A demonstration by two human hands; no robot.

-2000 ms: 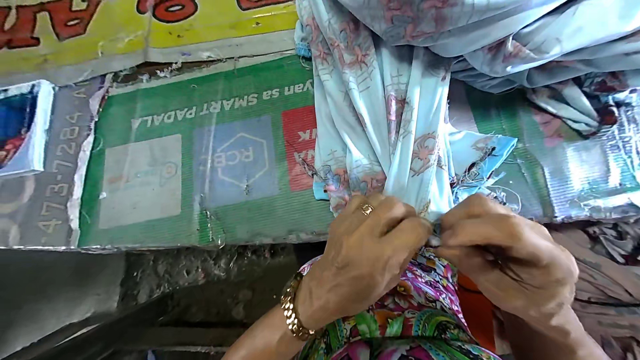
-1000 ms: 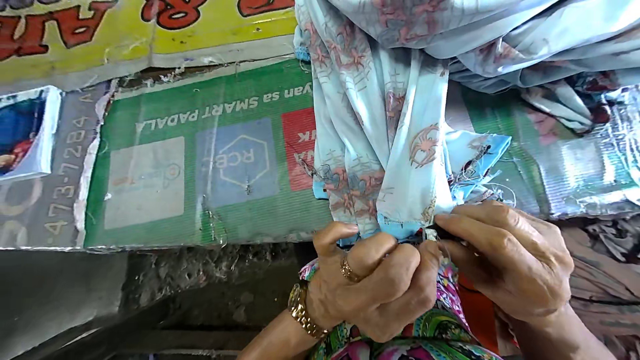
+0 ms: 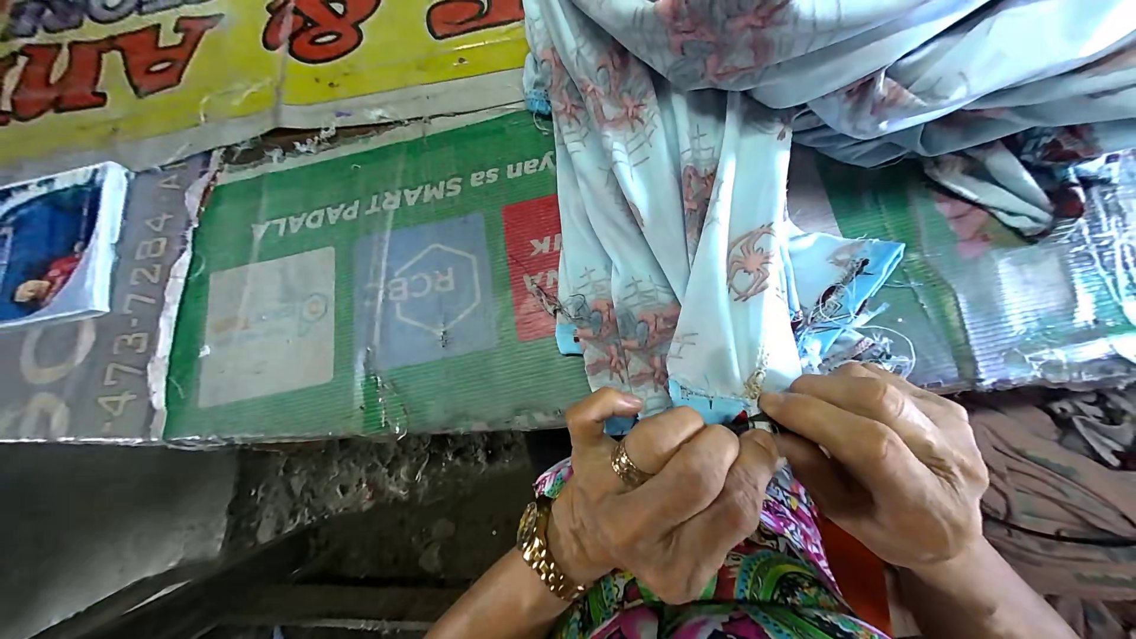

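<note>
A pale blue printed fabric (image 3: 657, 222) with reddish and grey figures hangs toward me over the table's front edge. My left hand (image 3: 666, 497), wearing a ring and a gold-coloured watch, pinches the fabric's lower end by its bright blue edge. My right hand (image 3: 879, 453) holds the same end close beside it, fingertips nearly touching the left ones. Between the fingertips is a small dark and whitish thing, too small to name. Just above the right hand lies a blue fabric corner (image 3: 843, 275) with frayed, loose threads.
Green printed sheeting (image 3: 444, 382) covers the table, with a yellow printed banner (image 3: 399, 53) behind it. A picture card (image 3: 53, 240) lies at the left. More of the fabric is heaped at the upper right. Brown cloth (image 3: 1047, 488) lies below the table edge at right.
Since two seconds ago my left hand has shifted down and its fingers have curled, and more of the fabric's blue edge shows. My right hand has stayed at the fabric's end.
</note>
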